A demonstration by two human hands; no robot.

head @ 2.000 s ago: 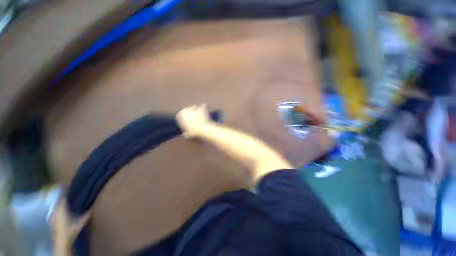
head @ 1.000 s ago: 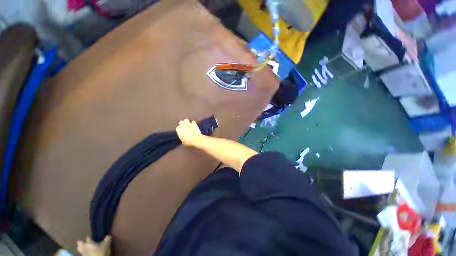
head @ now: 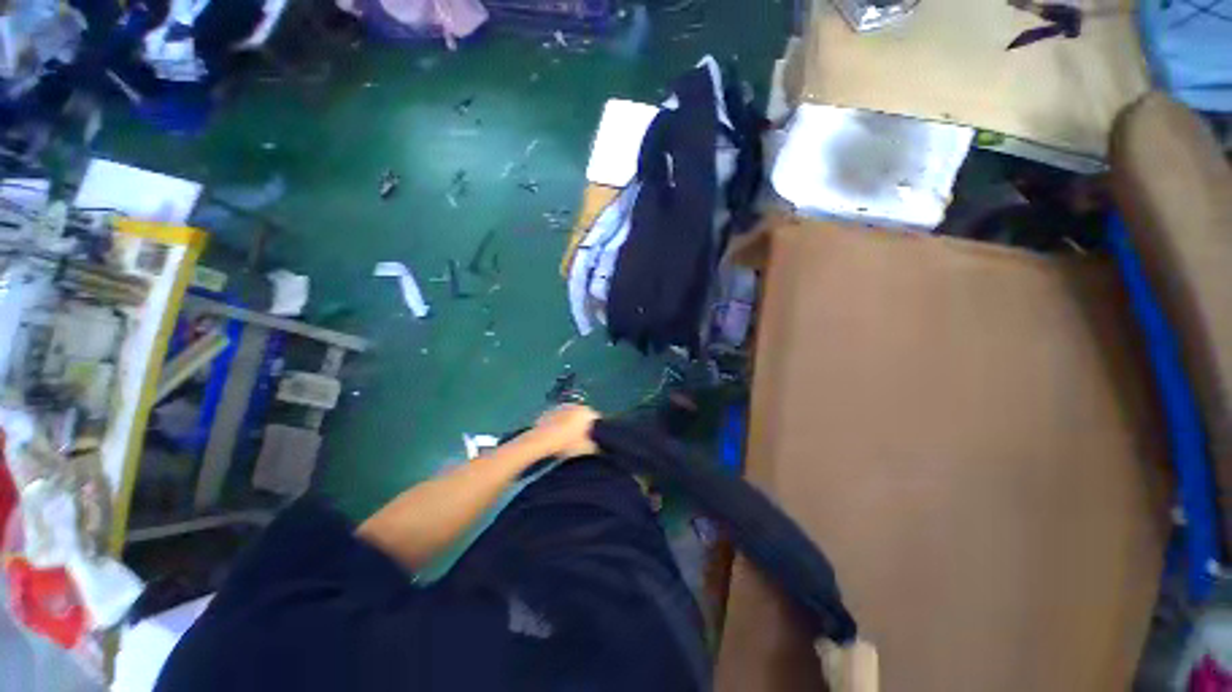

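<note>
A long dark strip bundle point(head: 736, 507), slightly curved, spans between my hands across the near left edge of the brown-covered table point(head: 959, 446). My left hand point(head: 570, 427) is closed around its far end, over the green floor side. My right hand point(head: 849, 665) is at its near end, by the table edge; it is cut off by the bottom of the picture, but its fingers are at the strip's end. The strip is off the table for most of its length. The iron is not in view.
A heap of dark and pale pieces point(head: 669, 223) lies beyond my left hand. A stained white sheet point(head: 871, 162) is at the table's far end. A brown padded arm on blue support point(head: 1189, 230) is at far right. A yellow-edged frame point(head: 142, 365) is at left.
My view has turned left, so the table is now on the right and the iron has left view. The strip bundle has been lifted off the table in both hands.
</note>
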